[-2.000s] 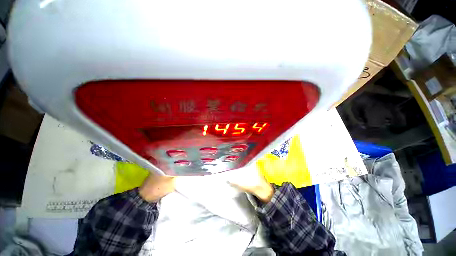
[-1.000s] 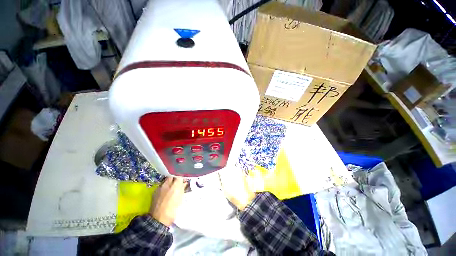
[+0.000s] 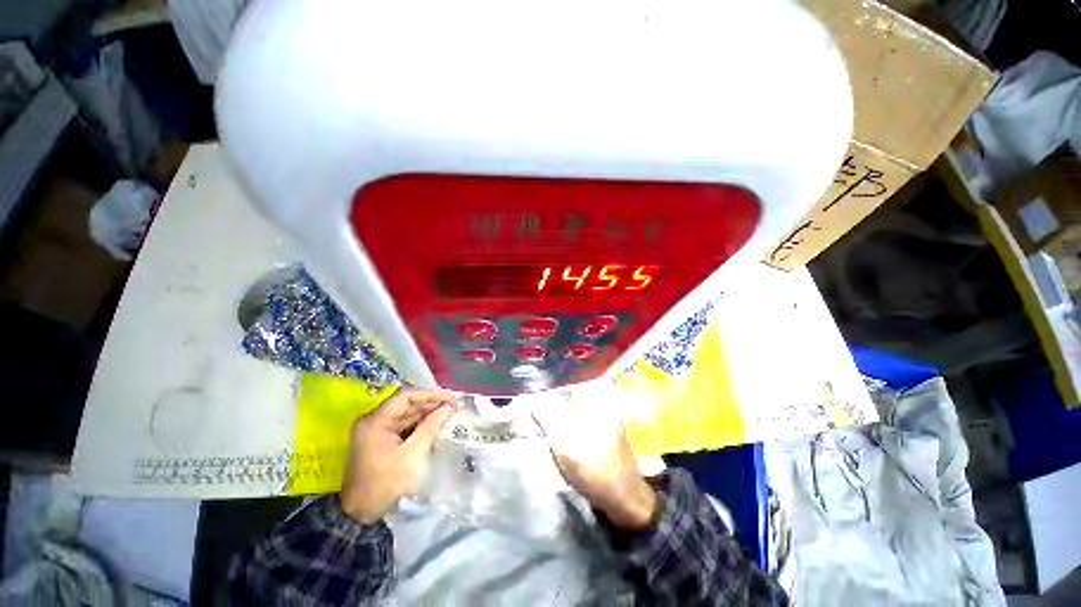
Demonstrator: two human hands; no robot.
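The white rounded head of the button attaching machine (image 3: 533, 95) fills the upper middle, with a red control panel (image 3: 409, 237) and a counter reading 1455. The pale garment (image 3: 474, 545) lies below it, over the lap and up to the machine. My left hand (image 3: 389, 457) is left of the work point, thumb and fingertips pinched together near the garment's edge; whether a small part is between them cannot be told. My right hand (image 3: 602, 460) lies on the garment at the right, fingers towards the press point, overexposed and holding the cloth. The dies are mostly hidden under the head.
A heap of shiny silver-blue parts (image 3: 311, 326) lies left of the head, another (image 3: 685, 338) right. Yellow sheets (image 3: 326, 429) are at the table's front. A grey garment pile (image 3: 877, 510) lies right by a blue bin (image 3: 891, 365). A cardboard carton (image 3: 883, 196) stands behind right.
The view has moved closer over the machine head. The counter went from 1454 to 1455, then stayed. My left hand is now left of the press point with fingertips pinched; my right hand stays on the cloth.
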